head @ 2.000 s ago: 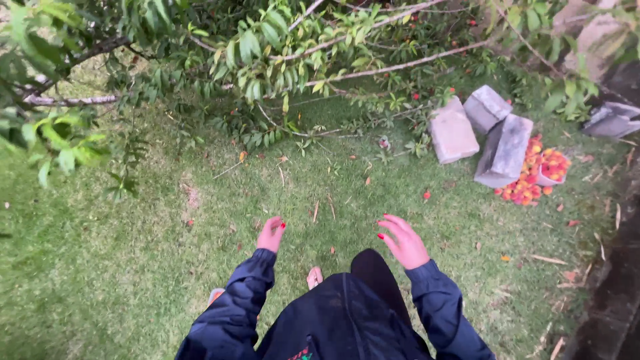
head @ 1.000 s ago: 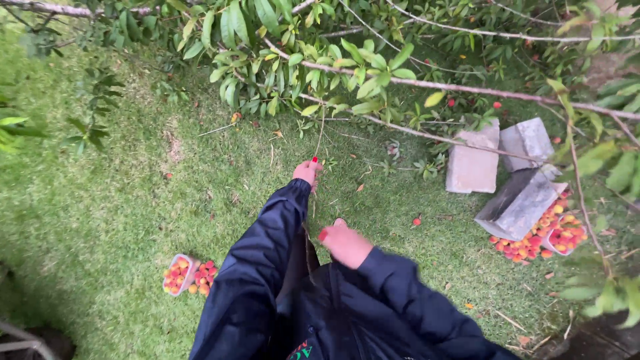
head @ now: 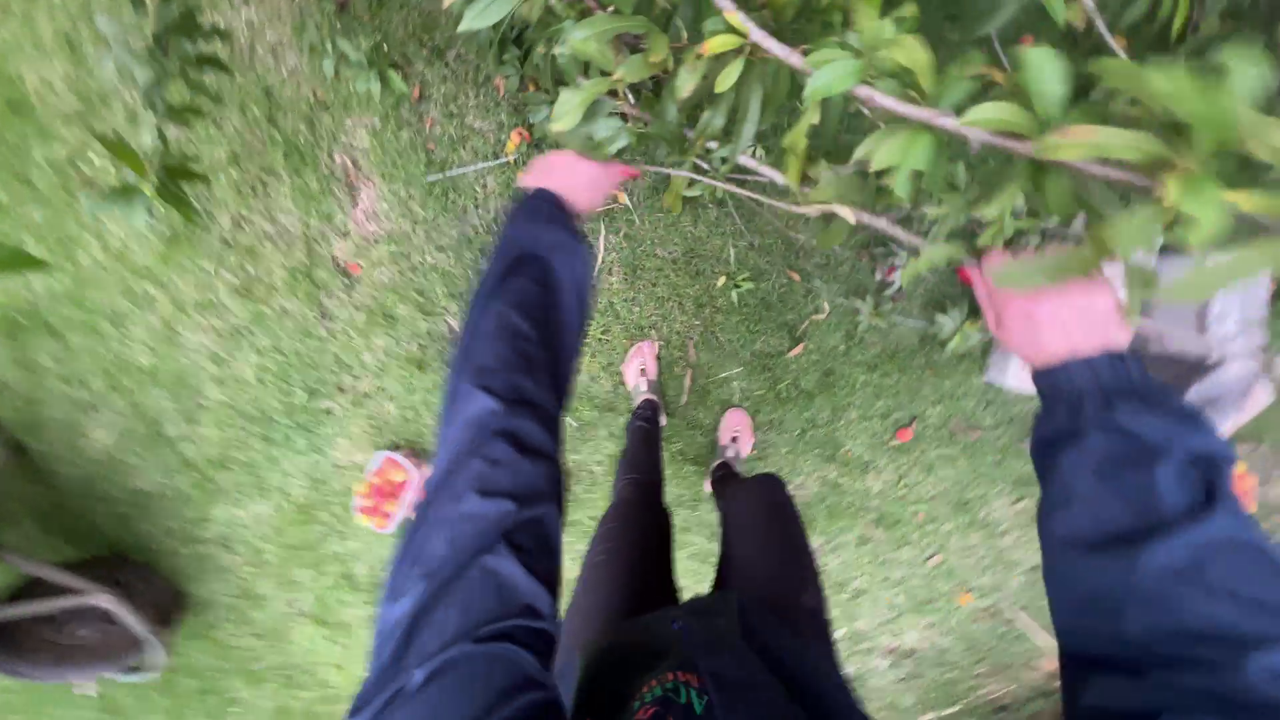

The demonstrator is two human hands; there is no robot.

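Observation:
Both arms, in dark blue sleeves, reach forward to a leafy tree branch (head: 925,112). My left hand (head: 573,182) is at upper centre, its fingers closed, beside the end of a thin, nearly bare branch (head: 780,203). That thin branch runs right toward my right hand (head: 1050,308), whose fingers are curled at the leaves and partly hidden by them. The thin branch seems to be gripped at both ends, though blur and leaves hide the contact at the right. Red nails show on both hands.
A plastic container of orange-red fruit (head: 387,491) sits on the grass left of my left sleeve. Grey blocks (head: 1215,335) lie behind my right hand. A single red fruit (head: 904,433) lies on the grass. A dark round object with a pale frame (head: 85,620) is at lower left.
My hands have moved far apart, the right one out to the right. One second ago they were close together near the body's front. The view has shifted, and leaves now appear larger at the upper right.

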